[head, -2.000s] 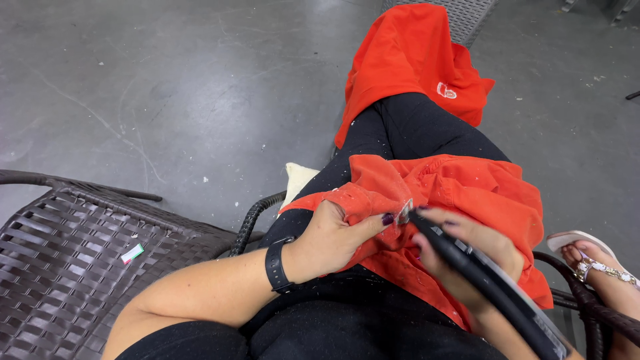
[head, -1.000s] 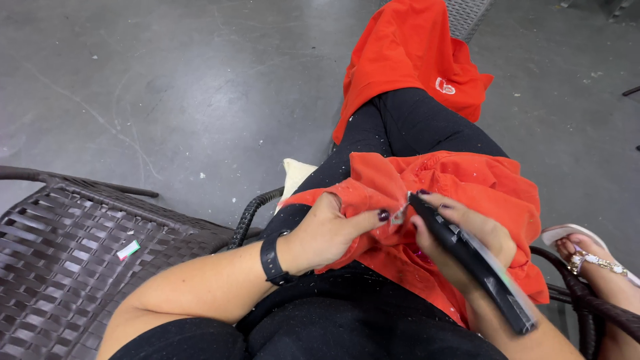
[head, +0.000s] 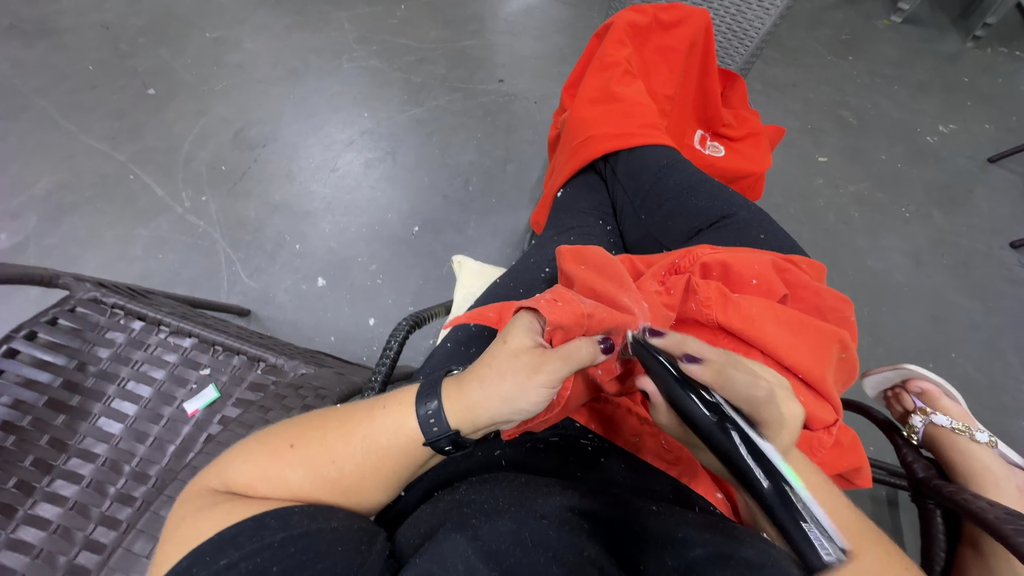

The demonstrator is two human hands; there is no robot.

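An orange-red garment (head: 744, 296) lies bunched across my lap. My left hand (head: 532, 372), with a dark watch on the wrist, grips a fold of it, thumb on top. My right hand (head: 732, 388) is closed around a long, glossy black handheld tool (head: 720, 440), perhaps a hair trimmer. The tool's tip meets the cloth just beside my left thumb, where pale fibres or lint show. The exact contact is partly hidden by my fingers. White specks are scattered on the garment and my black clothes.
A second orange-red garment (head: 640, 88) with a white emblem drapes over my lower legs. At left stands a brown woven chair (head: 80, 400) bearing a small white-green packet (head: 202, 399). A pale cushion (head: 476, 280) pokes out beside my thigh. Another person's sandalled foot (head: 936, 408) is at right.
The black tool has shifted slightly in my right hand while its tip stays near my left thumb. My left hand keeps its hold on the cloth.
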